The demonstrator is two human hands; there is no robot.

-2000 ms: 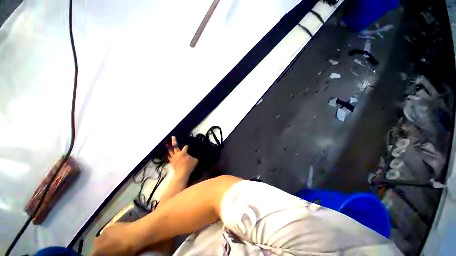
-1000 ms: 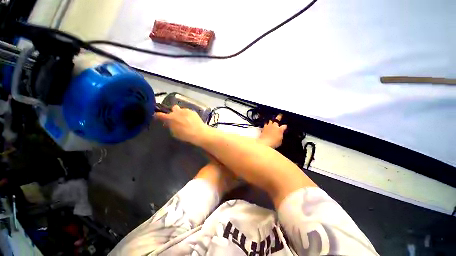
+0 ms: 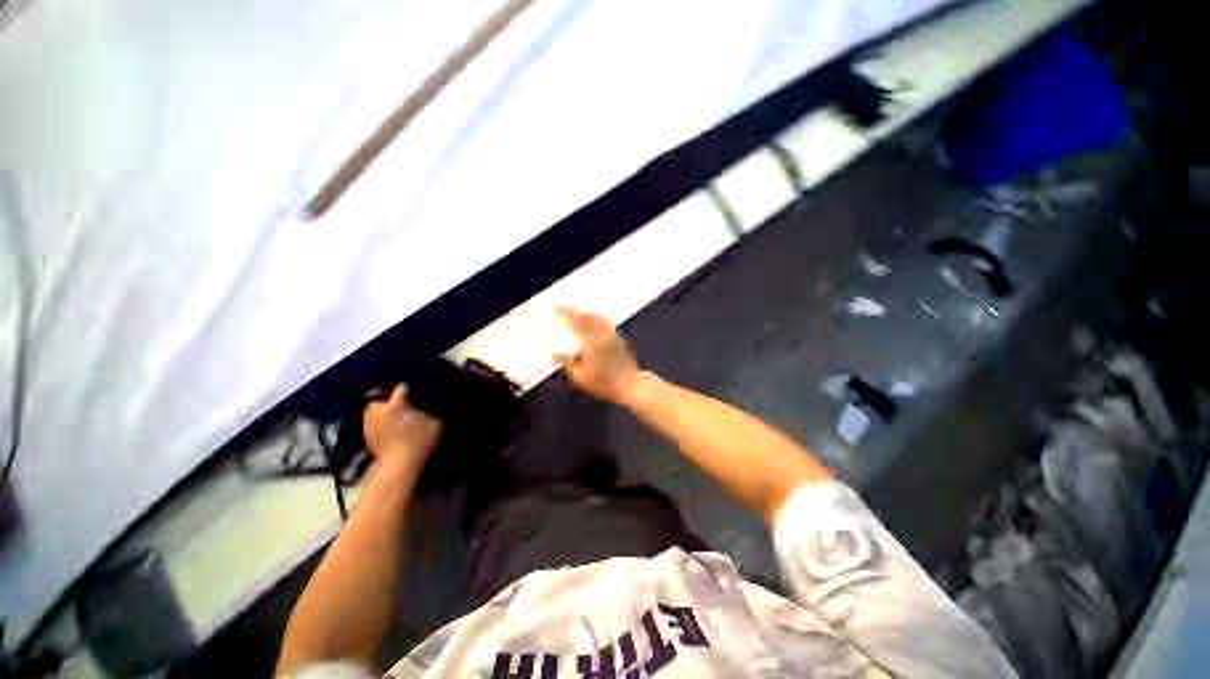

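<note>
A black bundle of fabric offcuts (image 3: pixel 465 411) lies at the table edge in front of me, with loose strips trailing left. My left hand (image 3: pixel 398 427) is closed on its left side. My right hand (image 3: pixel 597 356) is empty, fingers apart, over the cream table edge to the right of the bundle. The dark fabric lay (image 3: pixel 571 232) runs diagonally along the table under broad white paper (image 3: pixel 173 279). A blurred grey base plate (image 3: pixel 133 617) shows at the lower left; the machine's motor is out of view.
A brown stick (image 3: pixel 411 113) lies on the paper. Another dark tangle (image 3: pixel 860 98) sits farther up the table edge. A blue bin (image 3: pixel 1042 113) stands on the floor at upper right. Scraps (image 3: pixel 869 398) litter the dark floor, with a pale heap (image 3: pixel 1088 464) at right.
My right hand has let go of the machine and moved right, uncrossing my arms. My left hand stays on the offcuts. The view has swung right; the blue motor and red-brown block are out of view.
</note>
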